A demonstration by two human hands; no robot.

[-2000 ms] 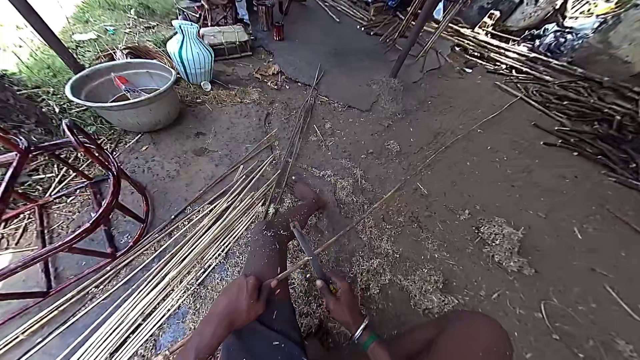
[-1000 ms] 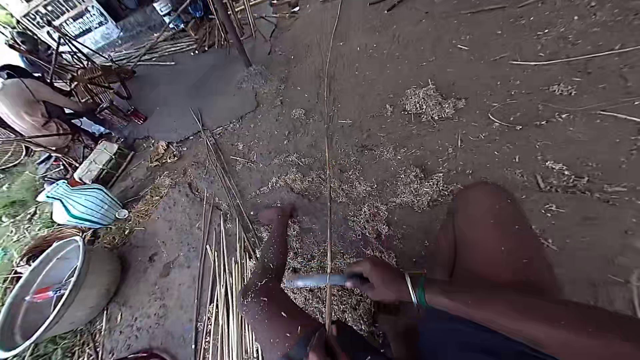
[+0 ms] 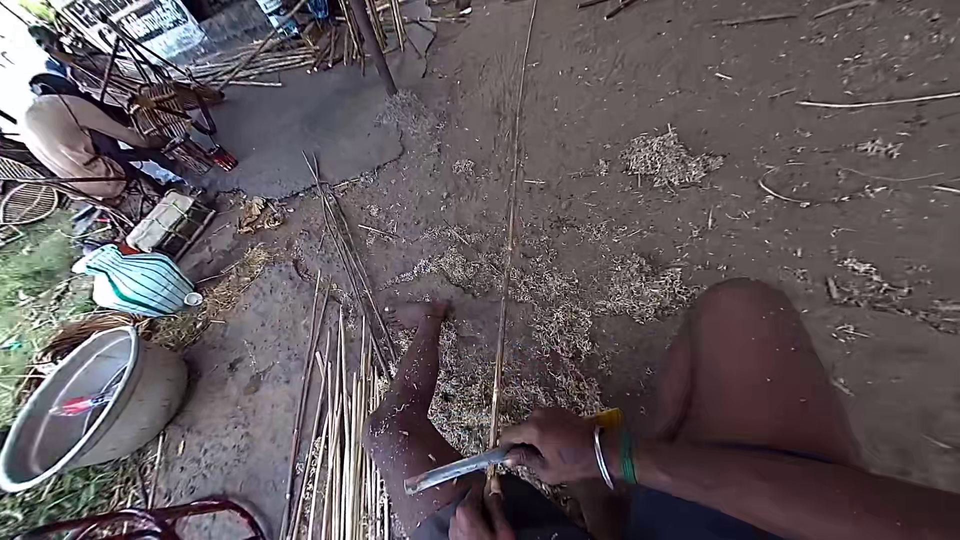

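Note:
My right hand [image 3: 551,446], with a metal bangle and a green band at its wrist, grips a knife [image 3: 457,469] by its handle. The blade lies across a long thin cane [image 3: 510,247], which stretches away from my lap over the ground. Below the blade, at the bottom edge, my left hand [image 3: 480,516] holds the near end of the cane. Part of that hand is cut off by the frame. Peeled canes [image 3: 349,427] lie in a bundle left of my leg. Pale shavings [image 3: 559,322] cover the ground around my foot and cling to my leg.
A grey plastic basin [image 3: 161,382] and a striped pot [image 3: 139,281] stand at left. A person [image 3: 71,135] sits at upper left beside cane furniture. A post [image 3: 373,45] rises at the top. A dark red frame [image 3: 187,514] is at lower left, a shavings pile [image 3: 667,159] at right.
The view has turned strongly since the first frame. Since one second ago, my right hand with the knife has drawn nearer to my left hand along the cane, and the blade has tilted.

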